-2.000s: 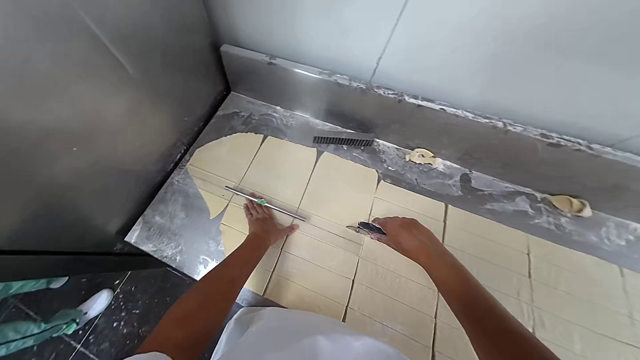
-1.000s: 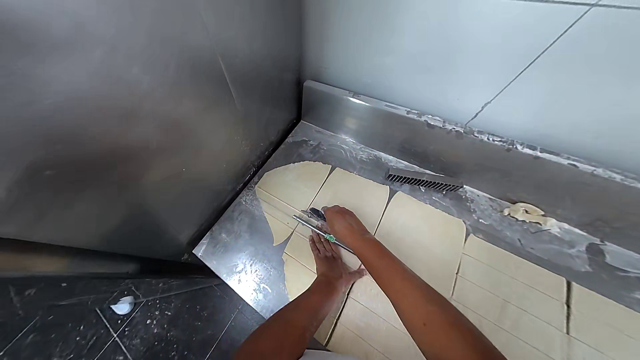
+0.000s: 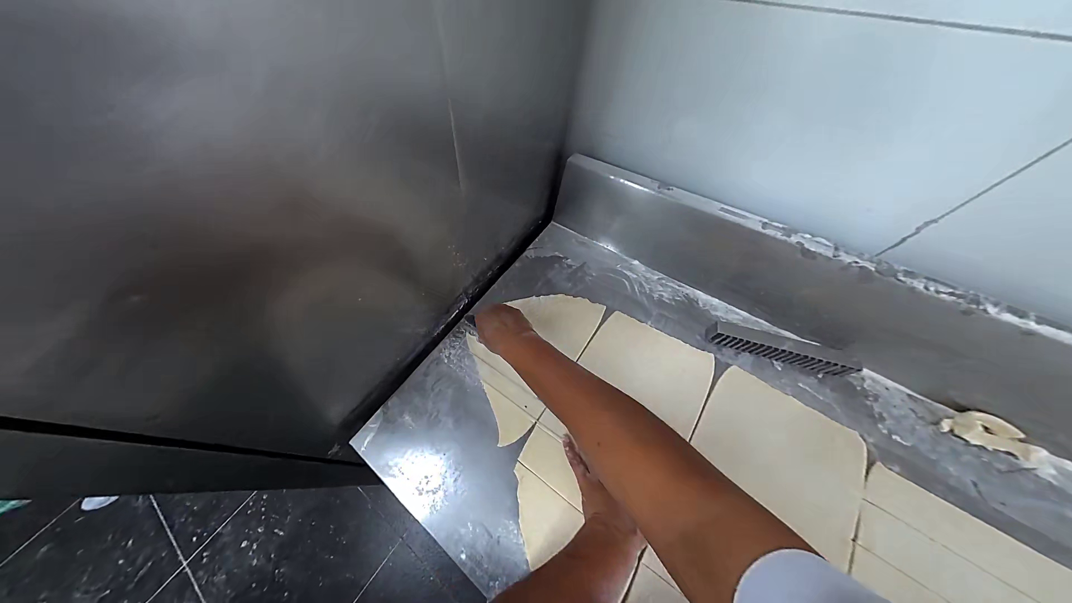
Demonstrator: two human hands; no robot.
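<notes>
My right hand [image 3: 502, 328] is at the far left end of the rolled dough sheet [image 3: 649, 364], closed around a small dark-handled cutter of which only a bit of the end shows. The right forearm crosses over my left hand [image 3: 586, 477], which lies low on the dough. Most of the left hand is hidden behind that forearm, and the metal straightedge cannot be seen. Straight cuts divide the dough into wide strips, and finer lines cross some of them.
A dark ridged bar [image 3: 783, 348] lies on the floured steel table [image 3: 444, 435] near the backsplash [image 3: 712, 243]. A dough scrap [image 3: 988, 431] sits farther right. A large steel panel [image 3: 276, 218] borders the table's left side. Dark floor tiles show below.
My right hand has moved left along the dough, first to the straightedge beside my left hand, then on to the dough's left end. The view has swung left.
</notes>
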